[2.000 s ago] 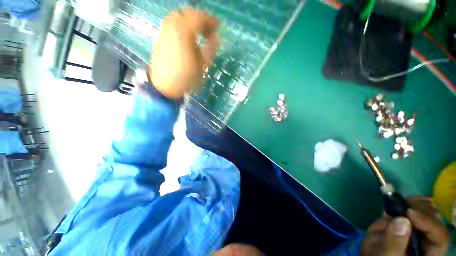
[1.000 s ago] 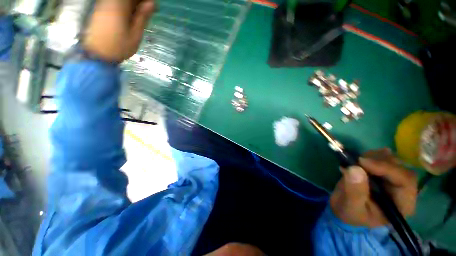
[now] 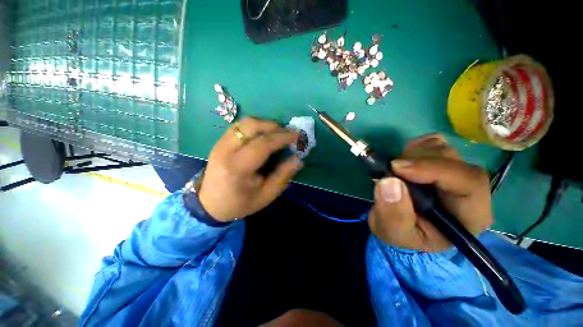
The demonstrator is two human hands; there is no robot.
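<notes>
My right hand (image 3: 428,195) holds the black soldering iron (image 3: 377,163) like a pen. Its thin tip points up-left, just right of the white pad (image 3: 309,124), not touching it. A small dark speckled circuit board (image 3: 302,142) is on the white pad. My left hand (image 3: 246,169), slightly blurred, has its fingertips at the left edge of the board; whether they grip it cannot be told. A loose pile of silvery discs with wires (image 3: 348,60) lies beyond the iron. One single disc (image 3: 349,116) lies near the barrel.
A clear blister tray (image 3: 96,70) is at left, with a small cluster of soldered boards (image 3: 225,105) beside it. A black stand (image 3: 294,19) is at the top. A yellow tape roll (image 3: 470,99) with silvery bits inside is at right. A blue cord runs along the bench edge.
My left hand has come from over the tray to the white pad, where a dark board now shows. The view has turned. My right hand still holds the iron near the pad.
</notes>
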